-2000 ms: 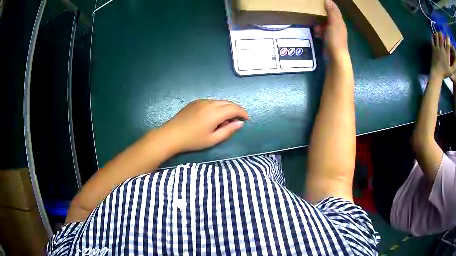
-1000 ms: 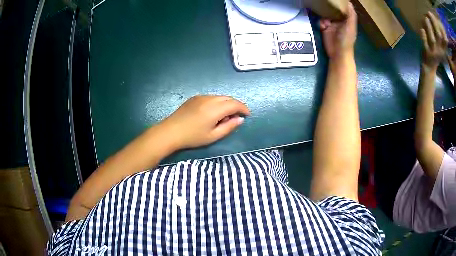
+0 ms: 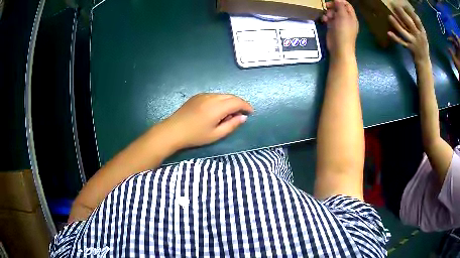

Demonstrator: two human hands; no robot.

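A white digital bench scale (image 3: 276, 44) lies on the dark green bench top, its display and small round buttons facing me. A brown carton (image 3: 272, 7) is over the scale's round plate, cut off by the top edge of the picture. My right hand (image 3: 342, 25) is at the carton's right end, with its fingers against it. My left hand (image 3: 214, 120) rests on the bench in front of the scale, fingers loosely curled, holding nothing.
Another brown carton (image 3: 376, 17) lies right of my right hand. Another person's hand (image 3: 412, 36) reaches to it. A blue item (image 3: 448, 19) is at the far right. Metal rack rails (image 3: 31, 116) and brown cartons (image 3: 15, 201) are at the left.
A carton now covers the scale plate, which was bare one second ago. My right hand has stayed near the scale's right side. The other person's hand has moved left to the right-hand carton.
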